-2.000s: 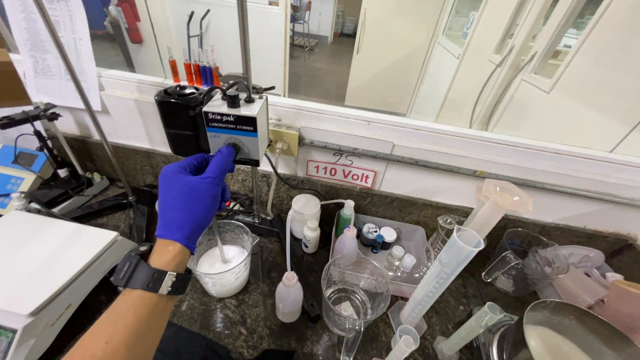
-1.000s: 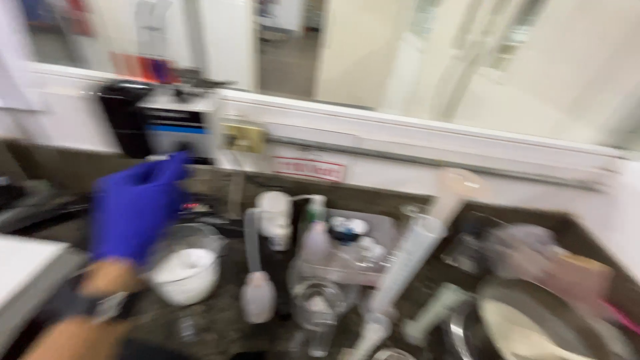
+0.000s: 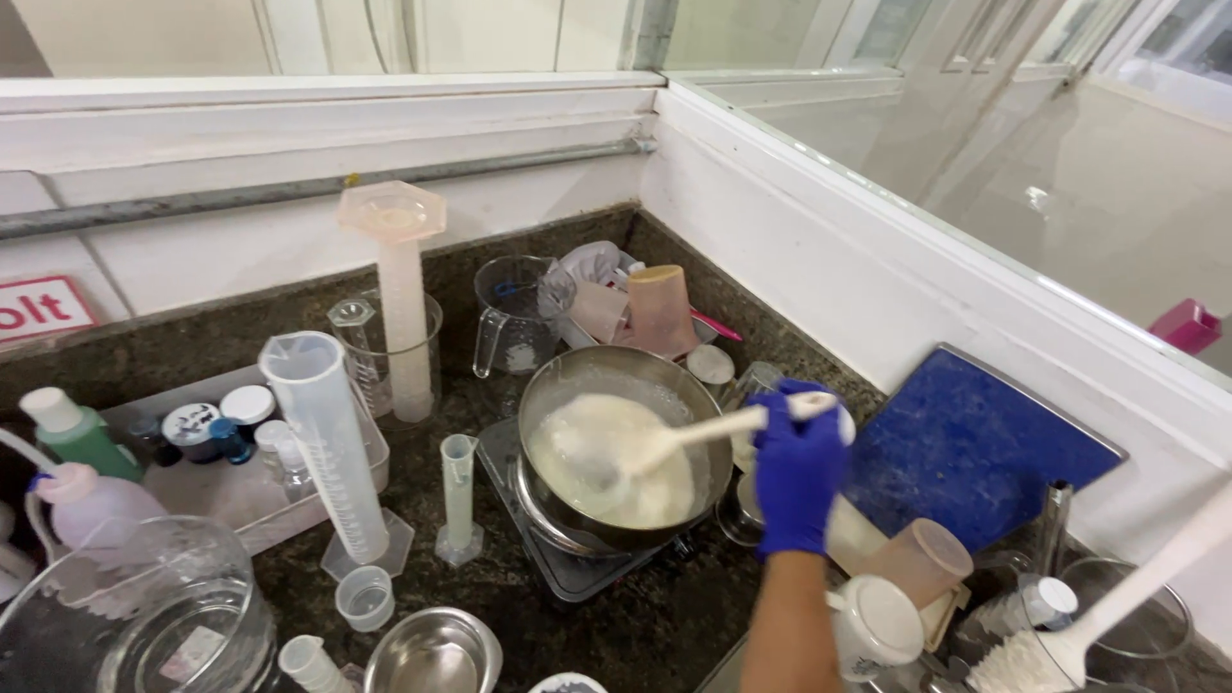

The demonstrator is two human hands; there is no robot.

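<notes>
My right hand (image 3: 797, 472), in a blue glove, grips the handle of a pale spoon or spatula (image 3: 717, 426). The tool's broad end rests in a creamy, off-white liquid (image 3: 664, 486) inside a metal bowl (image 3: 700, 373). Under the bowl is a black hot plate (image 3: 577, 577). A small plastic graduated cylinder (image 3: 459, 496) stands just left of the plate. My left hand is outside the head view.
A tall graduated cylinder (image 3: 332, 452) and a tray (image 3: 371, 452) of small bottles are on the left. A steel bowl (image 3: 433, 659) sits in front. A blue board (image 3: 972, 452) leans against the right wall, behind several containers and a white plastic jar (image 3: 878, 626).
The view has swung right. My left hand, earlier at the laboratory stirrer's knob, left it and has gone out of view. My right hand now shows, holding the spoon or spatula in the bowl.
</notes>
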